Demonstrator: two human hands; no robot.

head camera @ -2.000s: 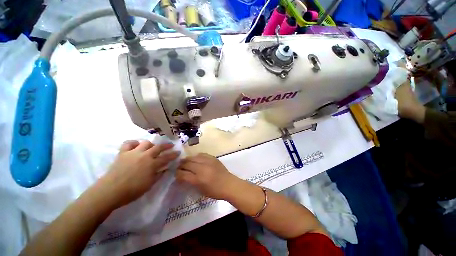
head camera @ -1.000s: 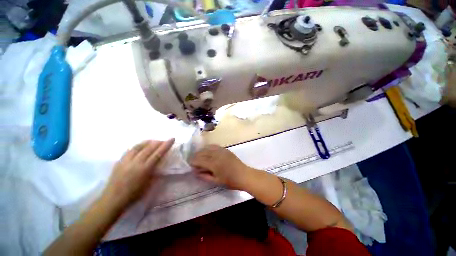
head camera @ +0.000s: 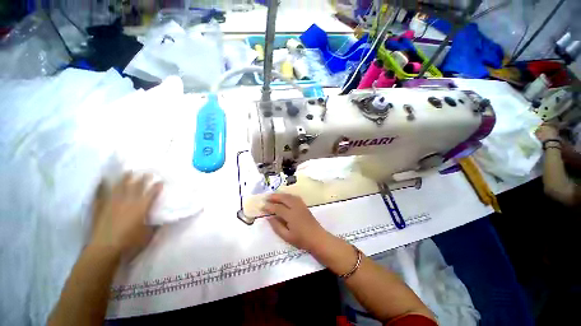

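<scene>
White fabric (head camera: 57, 153) lies heaped on the left of the table. My left hand (head camera: 127, 207) is on the fabric's right part, slightly blurred, with fingers spread; whether it grips the cloth cannot be told. My right hand (head camera: 290, 218), with a bracelet on the wrist, rests at the front edge of the cream machine bed (head camera: 331, 189), fingers bent, just below the presser foot (head camera: 275, 181). Whether it holds anything small cannot be told. The sewing machine (head camera: 376, 137) stands over the bed. A small white piece shows at the needle area.
A blue lamp (head camera: 209, 137) hangs left of the machine head. Blue-handled snips (head camera: 394, 210) and a yellow tool (head camera: 479, 184) lie on the right. A ruler scale runs along the front edge. White cloth (head camera: 427, 274) hangs below it. Another person's arm (head camera: 557, 165) is at the far right.
My left hand has moved left, away from the needle, with the fabric. My right hand stays near the needle. The view has shifted, showing more of the table's left and back.
</scene>
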